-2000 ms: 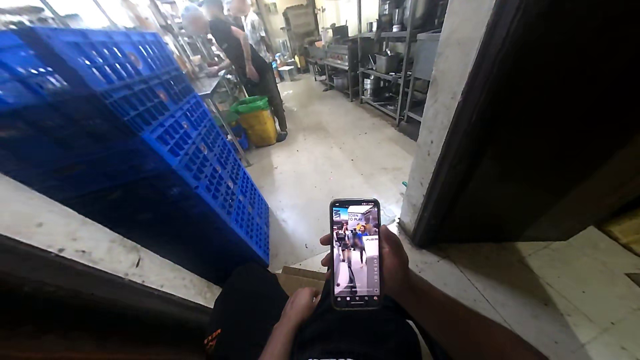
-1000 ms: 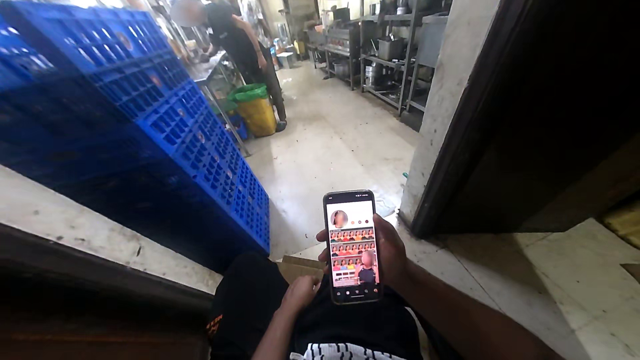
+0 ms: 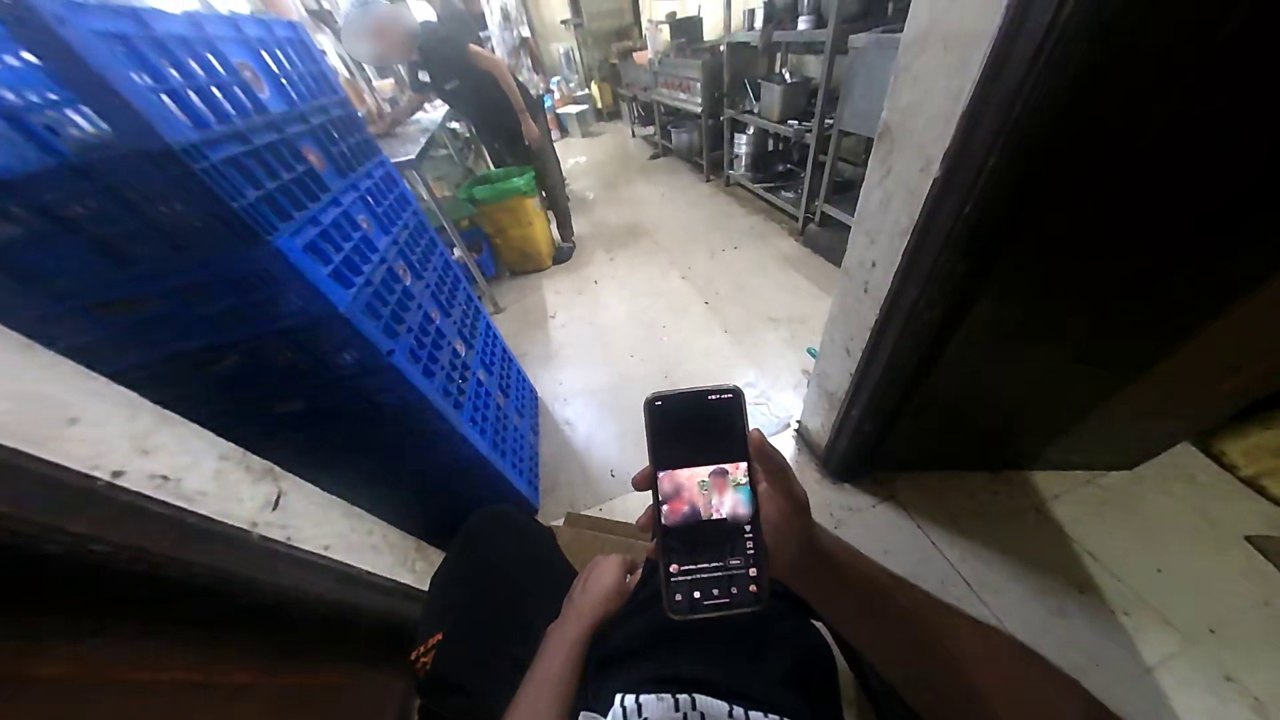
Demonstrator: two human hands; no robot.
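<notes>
A smartphone (image 3: 704, 545) with a lit screen showing a picture on a dark background is held upright in my right hand (image 3: 782, 505), whose fingers wrap round its back and left edge. My left hand (image 3: 598, 592) rests over my lap, its fingers curled, left of the phone's lower part. Whether it holds anything cannot be told. Just behind it lies a piece of brown cardboard (image 3: 600, 538), partly covered by the hand and the phone.
Stacked blue plastic crates (image 3: 400, 290) stand at the left. Beyond them a person (image 3: 480, 95) leans over a metal table (image 3: 412, 140) beside a yellow bin (image 3: 515, 225) with a green liner. Metal shelves (image 3: 775, 125) with pots stand behind the doorway's right wall (image 3: 900, 190).
The phone's screen has changed from a bright page of small pictures to one picture on a dark background. The phone stays in my right hand. The person at the table has leaned lower.
</notes>
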